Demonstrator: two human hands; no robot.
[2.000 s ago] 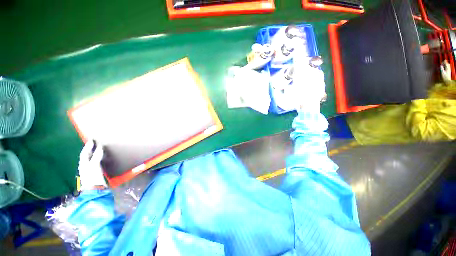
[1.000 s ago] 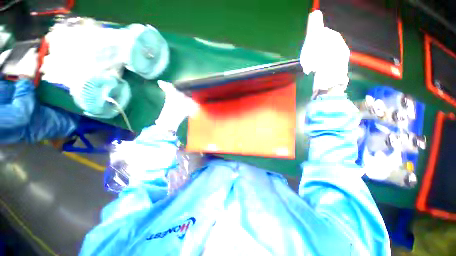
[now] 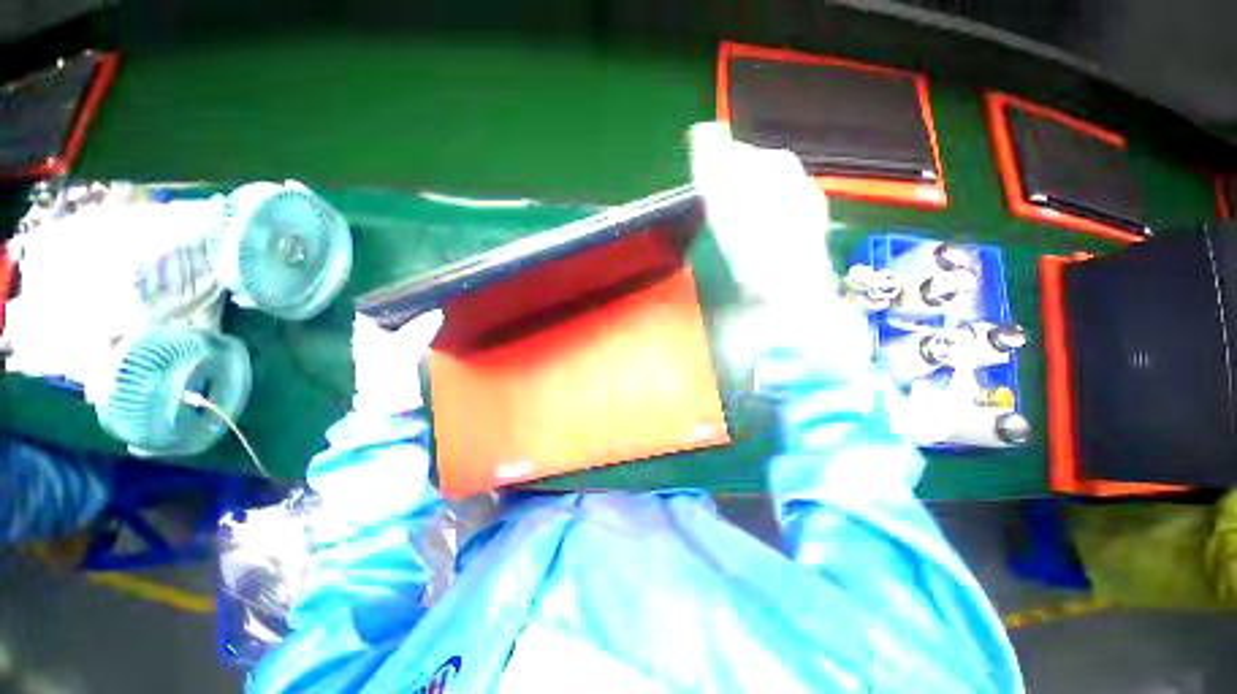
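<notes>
A dark closed laptop is held tilted on edge above the orange-red carrier tray, its thin side towards me. My left hand, in a white glove, grips the laptop's left end. My right hand, also white-gloved, is at its right end; glare hides the fingers, but the laptop's end meets the glove. The tray lies flat on the green bench, its surface mostly exposed. Whether a cloth is in the right hand cannot be told.
A blue bin with several bottles stands right of my right arm. Two teal fans stand at left beside a white heap. Laptops on orange-red trays lie on the green belt. Dark laptops are at far right.
Two seconds ago the laptop lay flat on its tray and my right hand was at the blue bin. Since one second ago, both hands still hold the raised laptop, now tilted more, and the view has shifted.
</notes>
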